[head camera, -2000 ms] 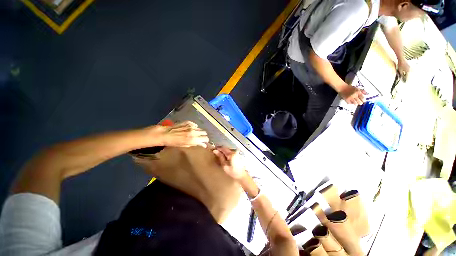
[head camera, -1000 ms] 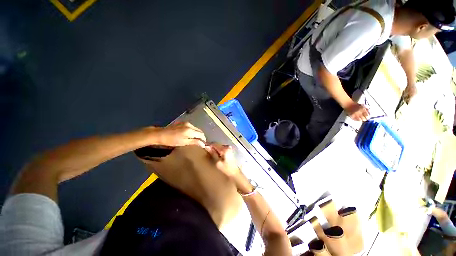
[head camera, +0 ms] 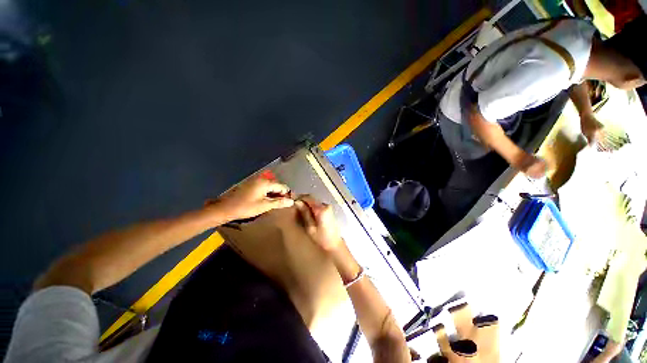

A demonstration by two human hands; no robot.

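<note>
A large brown bag body panel (head camera: 273, 244) lies across the grey work board (head camera: 301, 174), its near part against my dark apron. My left hand (head camera: 255, 197) is at the panel's far edge with fingertips pinched together. My right hand (head camera: 319, 221) is close beside it, its fingers bent at the same edge. Both hands grip the edge; any small piece between the fingertips is too small to tell.
A blue tray (head camera: 352, 174) sits beyond the rail. A bucket (head camera: 406, 200) stands on the floor. Folded brown panels (head camera: 477, 330) and stacked blue trays (head camera: 543, 234) are on the white table (head camera: 468, 266). A person (head camera: 525, 78) works there. A dark stick (head camera: 351, 344) lies near my right forearm.
My left hand has turned, its fingers now curled at the panel's edge. A red patch shows again beside it. The view has shifted, and the other person's arms have moved.
</note>
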